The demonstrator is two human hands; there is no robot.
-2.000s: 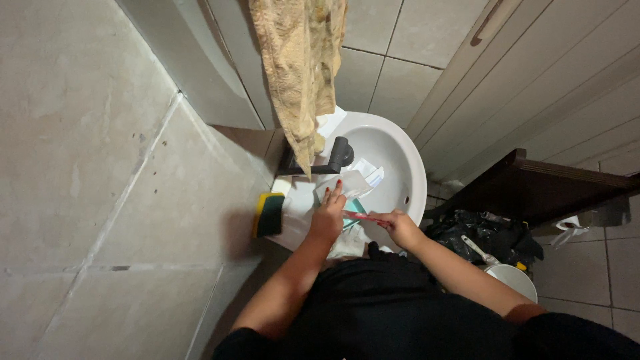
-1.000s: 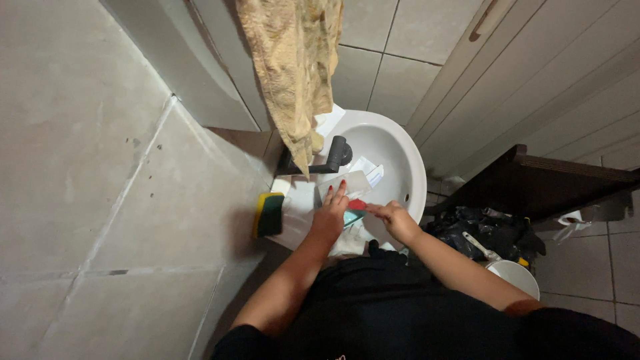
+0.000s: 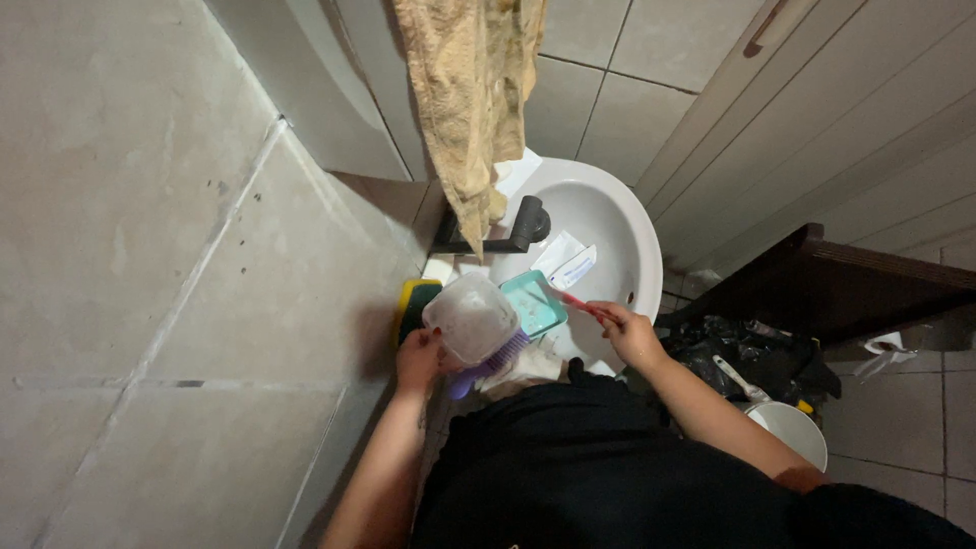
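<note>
My left hand (image 3: pixel 419 358) grips the near left corner of a translucent plastic lid or shallow container (image 3: pixel 471 316); which of the two I cannot tell. My right hand (image 3: pixel 629 335) holds a red toothbrush (image 3: pixel 583 306), its head end toward a small turquoise tray (image 3: pixel 535 303) with whitish residue inside. A purple comb or brush (image 3: pixel 499 357) lies partly under the translucent piece. In the white washbasin (image 3: pixel 644 229), beyond the turquoise tray, are a toothpaste tube (image 3: pixel 573 267) and a white packet (image 3: pixel 559 248).
A black faucet (image 3: pixel 528 225) juts over the basin, beneath a hanging beige towel (image 3: pixel 473 99). A yellow and green sponge (image 3: pixel 414 309) is at the left edge. On the right are a black plastic bag (image 3: pixel 720 358), a paintbrush (image 3: pixel 740 379), a white bucket (image 3: pixel 793 435) and a dark wooden panel (image 3: pixel 862 282).
My left hand has moved left with the translucent piece, uncovering more of the turquoise tray. My right hand has moved right, away from my left, with the red toothbrush.
</note>
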